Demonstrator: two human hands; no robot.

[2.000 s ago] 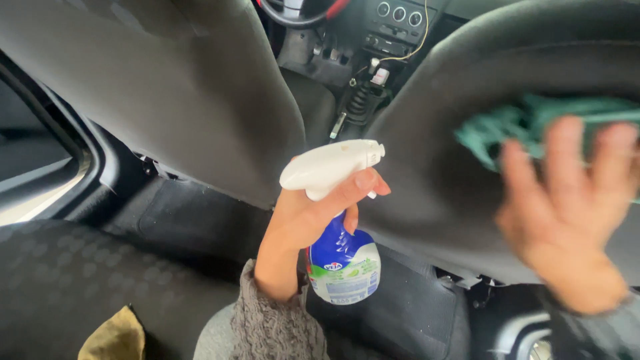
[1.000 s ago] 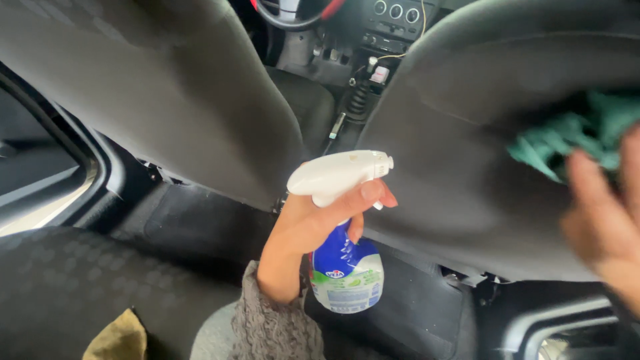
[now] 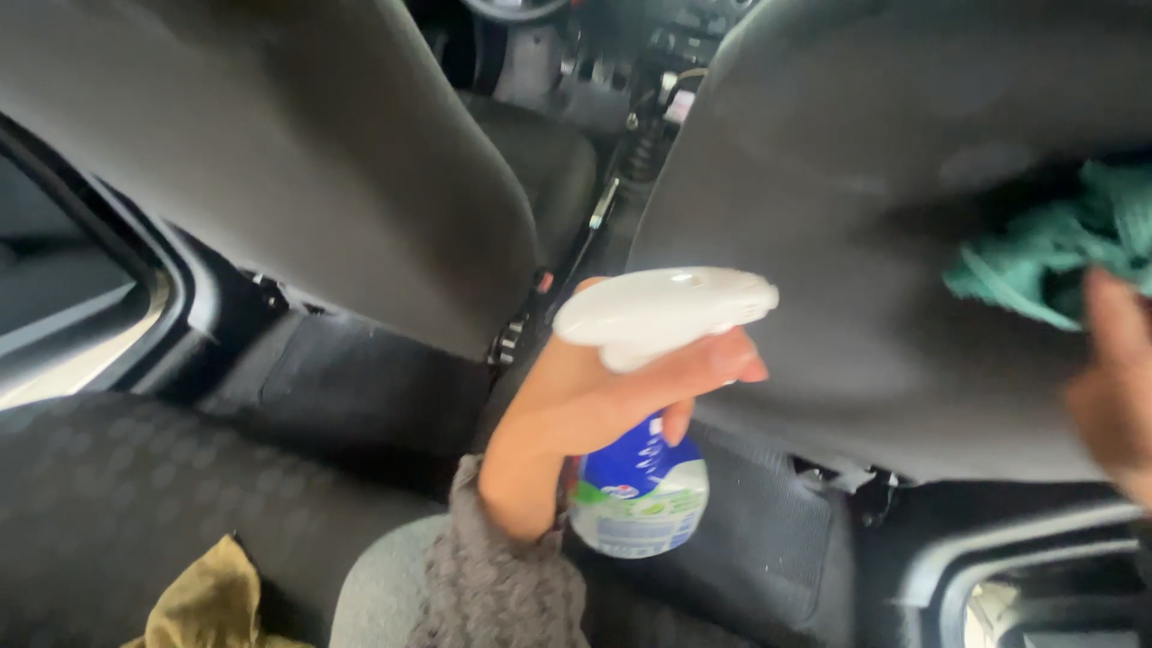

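Note:
My left hand [image 3: 594, 396] is closed around the neck of a spray bottle [image 3: 643, 495] with a white trigger head, its nozzle facing right. The bottle has a blue, green and white label and hangs upright between the two front seats. At the right edge, my right hand [image 3: 1116, 387], blurred and partly out of view, has its fingers at a green cloth [image 3: 1035, 261]. That cloth lies bunched against the grey back of the right front seat [image 3: 864, 270]. A yellowish-brown cloth [image 3: 207, 594] rests on the rear seat at lower left.
The left front seat's back [image 3: 360, 180] slopes over the upper left. Between the seats are the handbrake lever [image 3: 604, 203] and gear lever boot [image 3: 643, 148]. Door openings flank both sides, and the dark rear seat [image 3: 108, 504] spans the lower left.
My right hand and the green cloth have moved right across the seat back, the hand now partly out of the frame. My left hand keeps its hold on the spray bottle.

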